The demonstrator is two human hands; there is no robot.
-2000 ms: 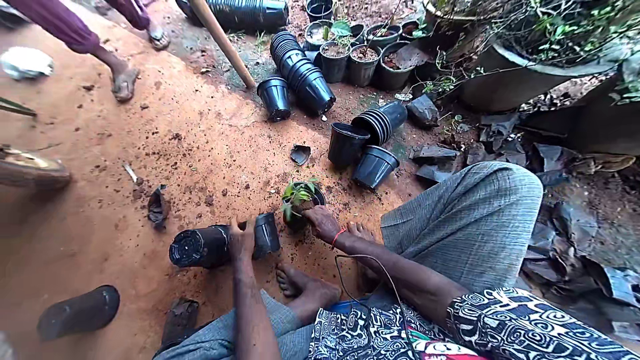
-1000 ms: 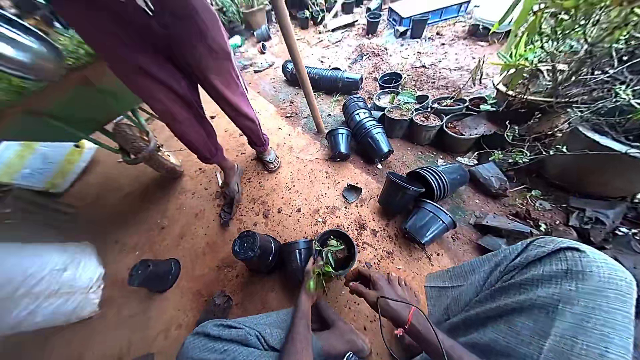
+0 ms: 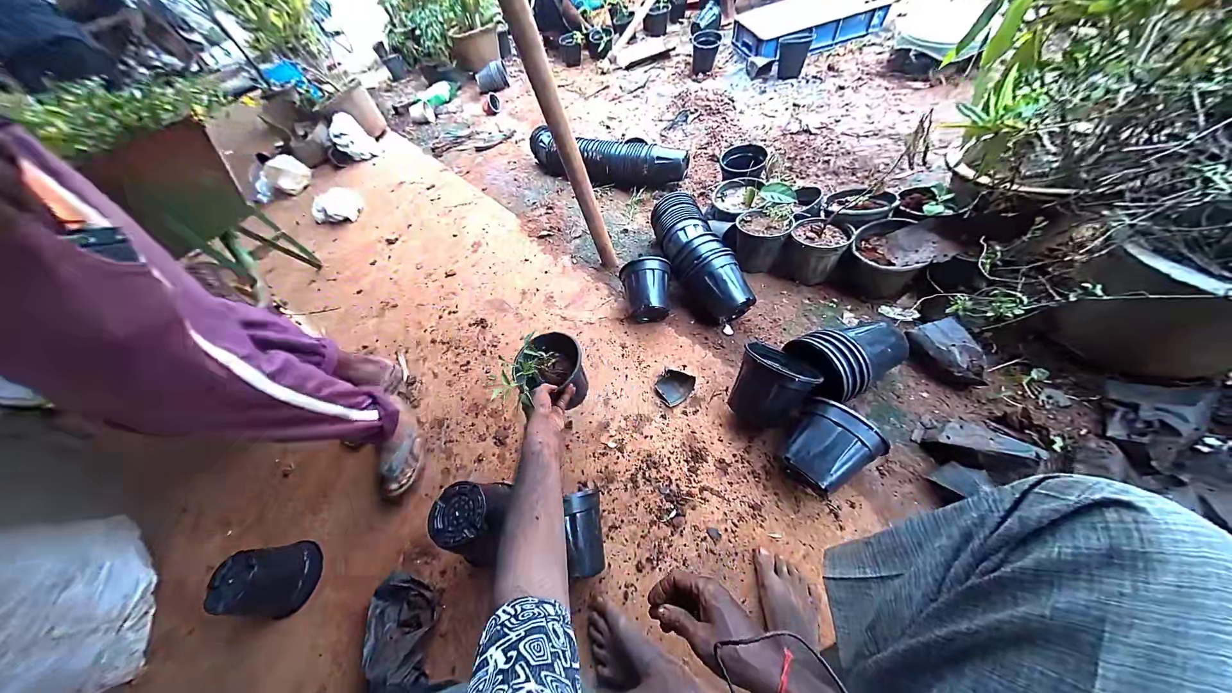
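Note:
With my left arm stretched forward, my left hand (image 3: 547,402) grips the near rim of a black plastic pot (image 3: 580,373) on the reddish ground. Soil fills part of this pot, and a small green plant (image 3: 518,370) leans over its left side. My right hand (image 3: 698,608) rests near my bare feet, fingers curled and apart, holding nothing; a red thread is round its wrist. Below my left forearm lie a black pot on its side (image 3: 462,515) and another black pot (image 3: 584,534). A black pot shard (image 3: 675,387) is right of the planted pot.
At left stands a person in maroon trousers (image 3: 279,356). A wooden pole (image 3: 563,135) rises beyond the pots. Stacked black pots (image 3: 698,250) and soil-filled pots (image 3: 816,245) are ahead; more nested pots (image 3: 852,356) lie at right. One pot (image 3: 263,579) and a white sack (image 3: 72,602) are at lower left.
The planted pot was close to my feet and is now farther forward, with my left hand on it. My right hand has drawn back toward my feet. The person in maroon trousers stands farther left in view.

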